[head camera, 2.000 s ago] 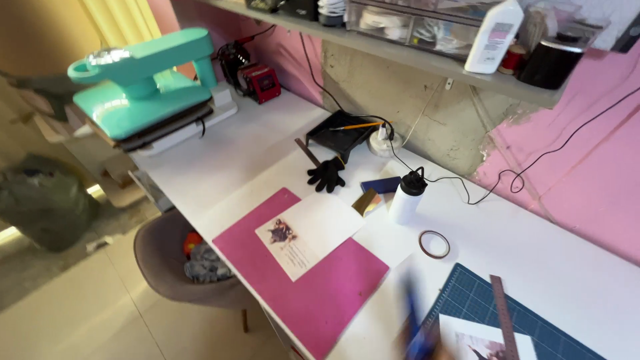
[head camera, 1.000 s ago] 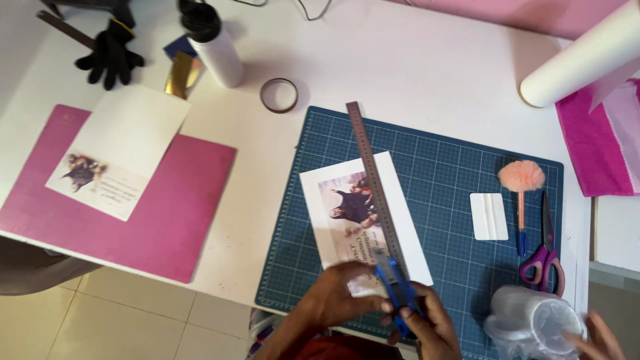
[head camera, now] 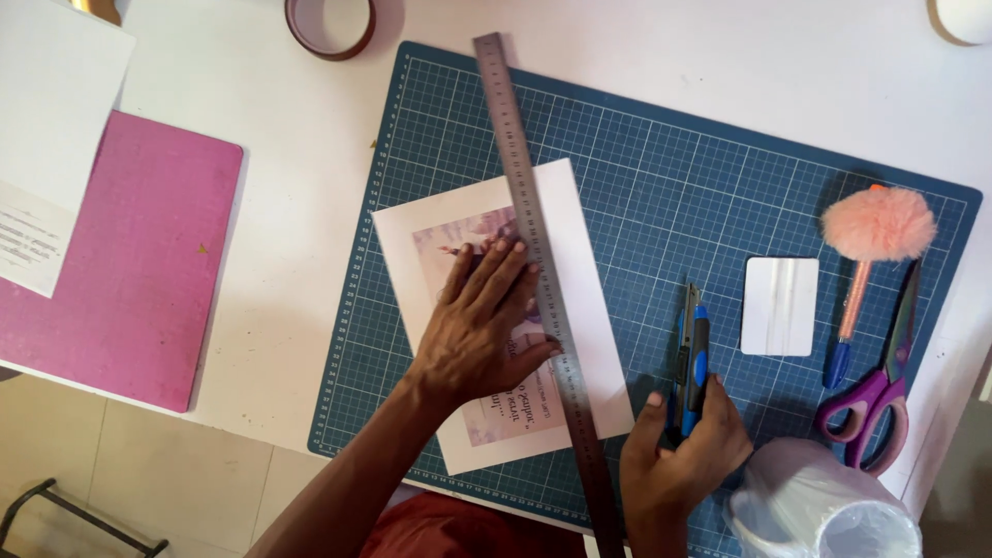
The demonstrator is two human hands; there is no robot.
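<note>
My left hand [head camera: 484, 325] lies with spread fingers on a printed paper sheet [head camera: 411, 232], its fingertips and thumb at the left edge of a steel ruler [head camera: 515, 155]. The ruler runs lengthwise across the sheet and past the near edge of the blue cutting mat [head camera: 643, 194]. To the right of the sheet, my right hand [head camera: 686, 457] grips a blue and black utility knife [head camera: 688, 364], its tip pointing away from me and off the paper. The palm side of that grip is partly hidden.
A white squeegee card [head camera: 779, 306], a pen with a peach pompom [head camera: 880, 225], purple-handled scissors [head camera: 883, 403] and a plastic-wrapped white cylinder [head camera: 829, 504] are at the right. A roll of tape [head camera: 329, 27] is at the back, a pink board [head camera: 163, 256] at the left.
My left hand has moved from the near end of the sheet onto its middle. The knife has moved right, away from the ruler. Another hand by the wrapped cylinder is no longer in view.
</note>
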